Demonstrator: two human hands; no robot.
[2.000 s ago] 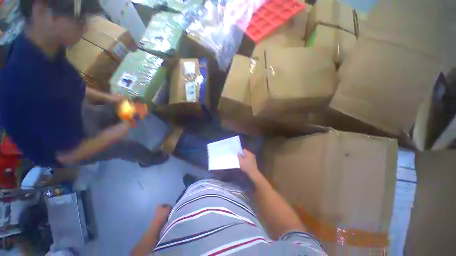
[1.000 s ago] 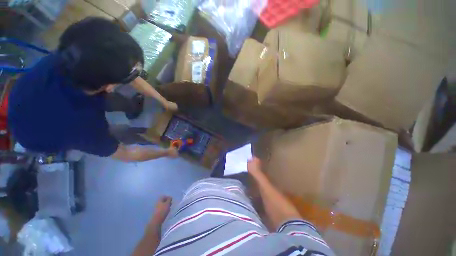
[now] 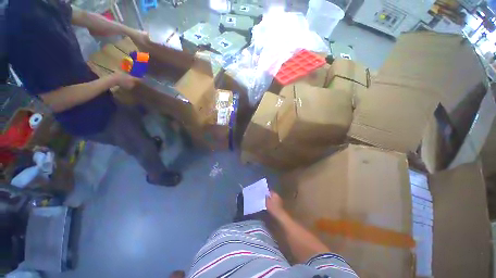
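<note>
A folded white delivery note is held in my right hand, low in front of my striped shirt. The writing on it cannot be read. My left hand is only a small blurred patch at the bottom edge, mostly cut off, so its fingers are hidden. Another person at the left holds an orange and blue tape dispenser beside a raised open carton.
A large carton with orange tape stands close on my right. More cartons, a red tray, a clear plastic bag and a white bin lie beyond. Green cases stand at the back.
The other person has straightened up, and the open carton is now raised at the upper left. The view has tilted up, and my left hand has slipped almost out of the picture.
</note>
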